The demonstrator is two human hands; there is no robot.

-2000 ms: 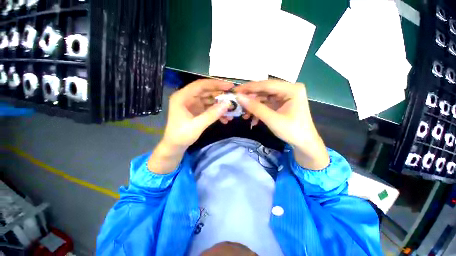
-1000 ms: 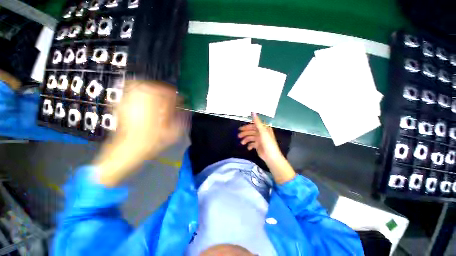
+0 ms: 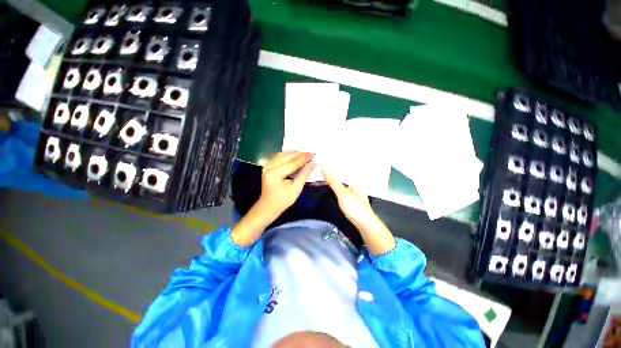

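Note:
My left hand (image 3: 284,182) and my right hand (image 3: 352,204) are close together over the bench's near edge, fingers bent and fingertips nearly meeting. Something white shows between the fingertips, but it blends with the white sheets (image 3: 313,115) behind, so I cannot tell if it is a held part. On the left, a tall stack of black trays (image 3: 216,115) has silver-white metal housings (image 3: 131,131) with round holes in the top tray's pockets.
A second sheet group (image 3: 442,153) overlaps the first on the green bench (image 3: 381,41). A black tray of housings (image 3: 485,217) stands at right. More black trays (image 3: 562,47) lie far right. Another person's blue sleeve (image 3: 27,160) shows at far left.
A housing was held in both hands two seconds ago. One second ago my left hand was blurred at the left tray and my right hand open; now both are together in the middle.

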